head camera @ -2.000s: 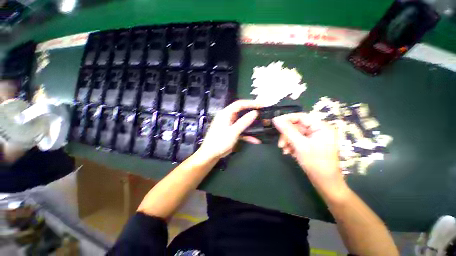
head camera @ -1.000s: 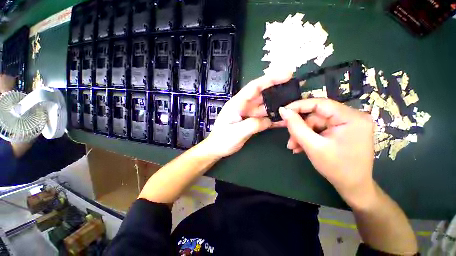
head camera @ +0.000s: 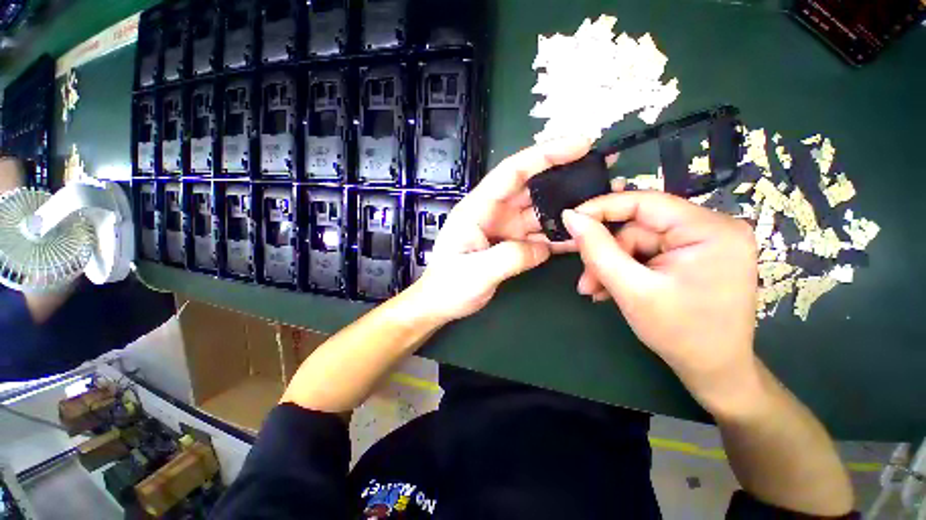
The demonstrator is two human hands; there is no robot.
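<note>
A black plastic housing [head camera: 575, 190] is held above the bench, its windowed end reaching to the upper right. My left hand [head camera: 487, 225] grips its near end, fingers behind and thumb at the lower edge. My right hand [head camera: 665, 269] has its index finger and thumb tips together at the housing's lower edge; whether a small pad is between them cannot be told. A pile of white-cream liner scraps [head camera: 599, 81] lies beyond the hands. A mixed pile of cream and black pads [head camera: 812, 218] lies to the right, behind the housing's far end.
A large black blister tray [head camera: 305, 183] with housings in its pockets lies left of my hands. A white fan [head camera: 61, 234] stands at the left edge, near another person's arm. A dark display unit [head camera: 853, 28] is at upper right. An open cardboard box [head camera: 239, 366] is below the bench.
Since two seconds ago the view has moved closer, and the housing is turned with its windowed end to the upper right. In the last second the hands have barely moved.
</note>
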